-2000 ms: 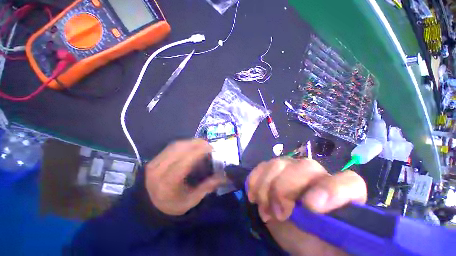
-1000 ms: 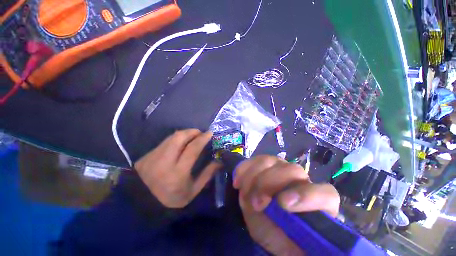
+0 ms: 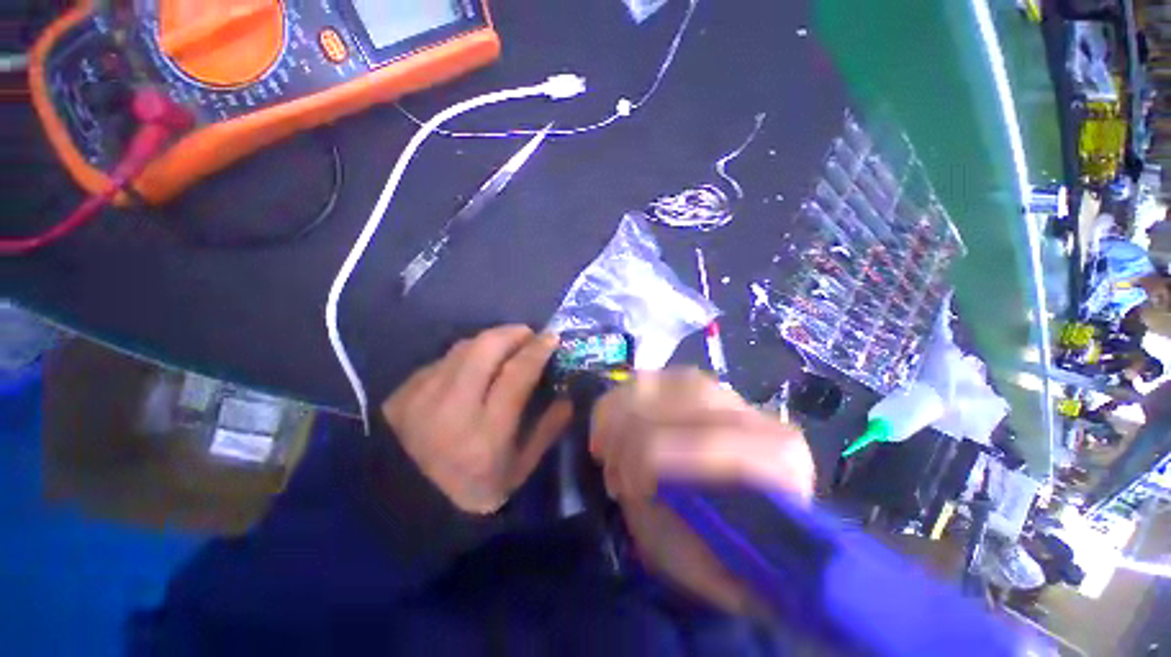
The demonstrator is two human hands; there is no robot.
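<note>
My right hand (image 3: pixel 700 469) is closed around the purple-blue hot air gun (image 3: pixel 822 552), blurred, its dark nozzle end close to the green circuit board (image 3: pixel 593 352). The board lies at the end of the device, with a bit of yellow at its lower edge. The crinkled clear plastic bag (image 3: pixel 636 289) spreads out above the board. My left hand (image 3: pixel 478 417) is at the board's left side, fingers bent against a dark edge of the device. The rest of the device is hidden by my hands and the gun.
An orange multimeter (image 3: pixel 276 116) with a red lead is at upper left. A white cable (image 3: pixel 385 205) and tweezers (image 3: pixel 475 212) lie left of centre. Coiled solder wire (image 3: pixel 693 205), a small screwdriver (image 3: pixel 713 327), a blister tray (image 3: pixel 880 257) and a green-tipped bottle (image 3: pixel 905 413) are beyond and right.
Since two seconds ago the white device face has gone from view and the gun's nozzle has come over the board's near edge. The view has shifted. My left fingers have moved up beside the board.
</note>
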